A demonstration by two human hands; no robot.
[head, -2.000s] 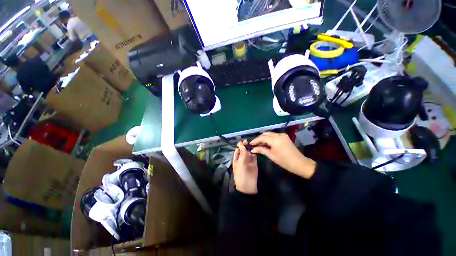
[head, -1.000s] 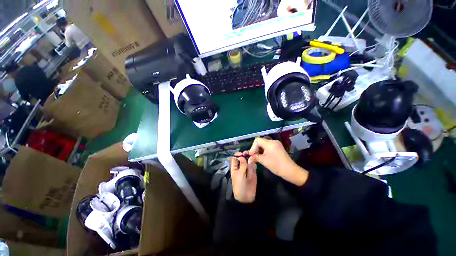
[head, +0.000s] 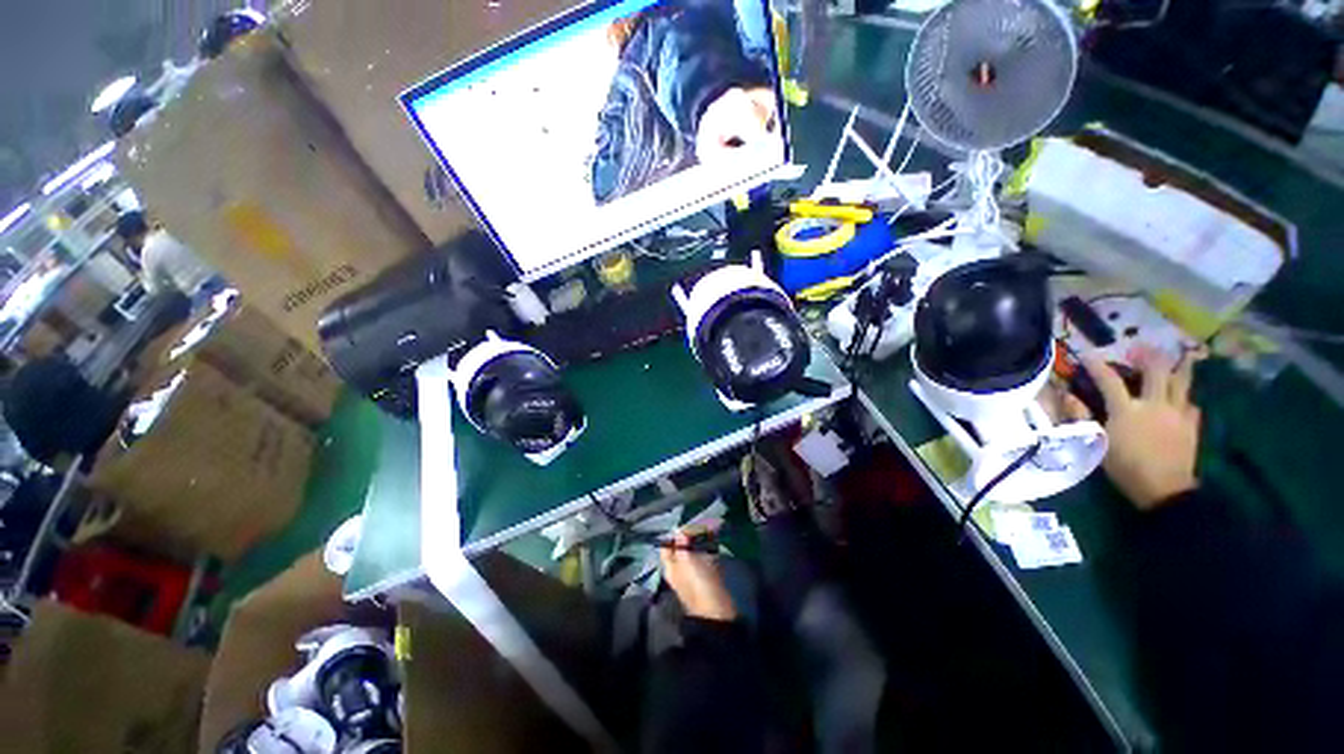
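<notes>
My left hand [head: 697, 579] is below the bench edge, its fingertips closed on a thin black cable connector [head: 687, 544]. My right hand [head: 1154, 442] is at the right, its fingers over a black computer mouse [head: 1094, 386] on the cartoon pad, partly hiding it. Three white dome cameras with black heads stand on the bench: left [head: 519, 398], middle [head: 749, 348] and right [head: 983, 327]. The monitor [head: 553, 155] shows a window with a picture of dark blue clothing, cables and a pale round shape.
An open carton [head: 266, 631] holds cameras at the lower left. A black rounded box [head: 398, 327] is beside the keyboard [head: 619, 327]. A yellow ring on blue [head: 826, 251], a fan [head: 991, 71], a long box [head: 1157, 221] and QR labels [head: 1036, 536] are also there.
My right hand has left the cable and moved right to the mouse. My left hand still holds the connector. The view has shifted, showing more of the monitor and the QR labels.
</notes>
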